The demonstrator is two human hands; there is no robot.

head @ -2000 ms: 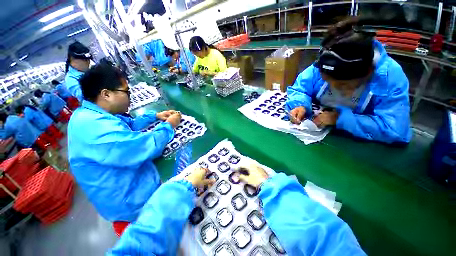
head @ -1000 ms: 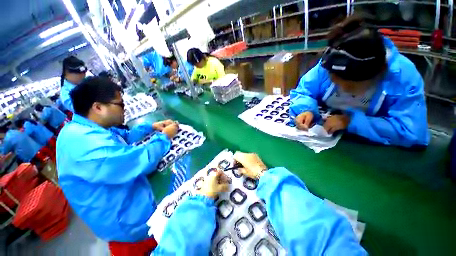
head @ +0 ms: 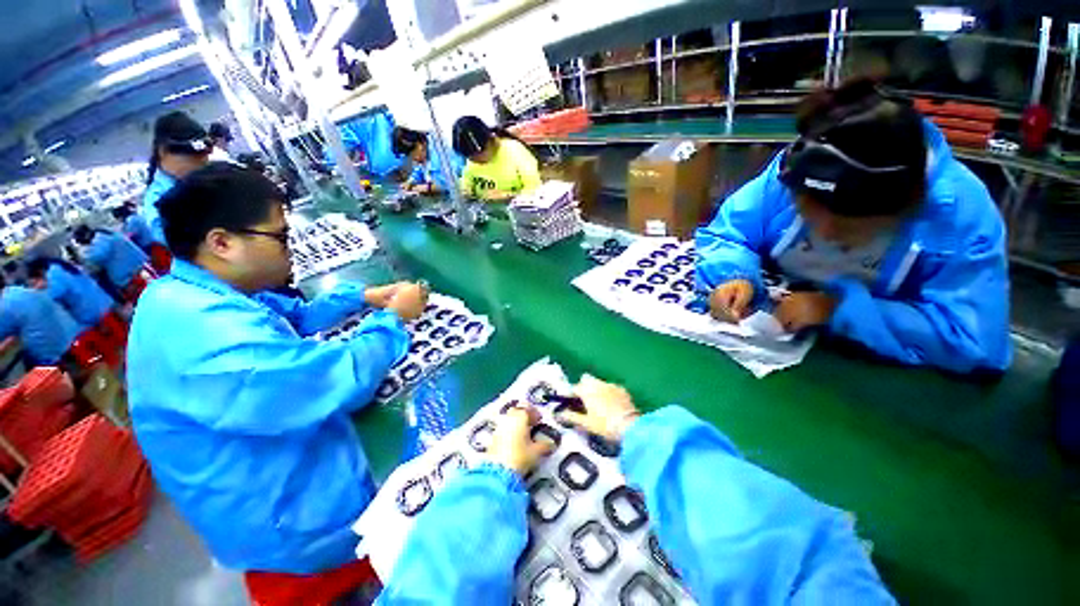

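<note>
A blister tray on a white crinkled liner (head: 381, 522) lies in front of me on the green bench. Rows of black rounded-square housings (head: 593, 546) sit in its pockets. My left hand (head: 518, 440) is over the upper part of the tray, fingers bent at a housing. My right hand (head: 602, 410) is just to its right, with a small dark thing at its fingertips, perhaps a housing or a tool. The fingertips are too small and blurred to tell what either hand grips.
A worker (head: 237, 379) sits at left by another tray (head: 444, 335). A worker (head: 876, 249) leans over a tray (head: 648, 270) across the green bench (head: 758, 414). A blue patterned sheet (head: 429, 414) lies left of my tray. A white stack (head: 546, 216) and carton (head: 667, 187) stand beyond.
Over two seconds my hands have come closer together near the tray's far end. The tray appears turned and shifted in view. In the last second the hands have moved only slightly.
</note>
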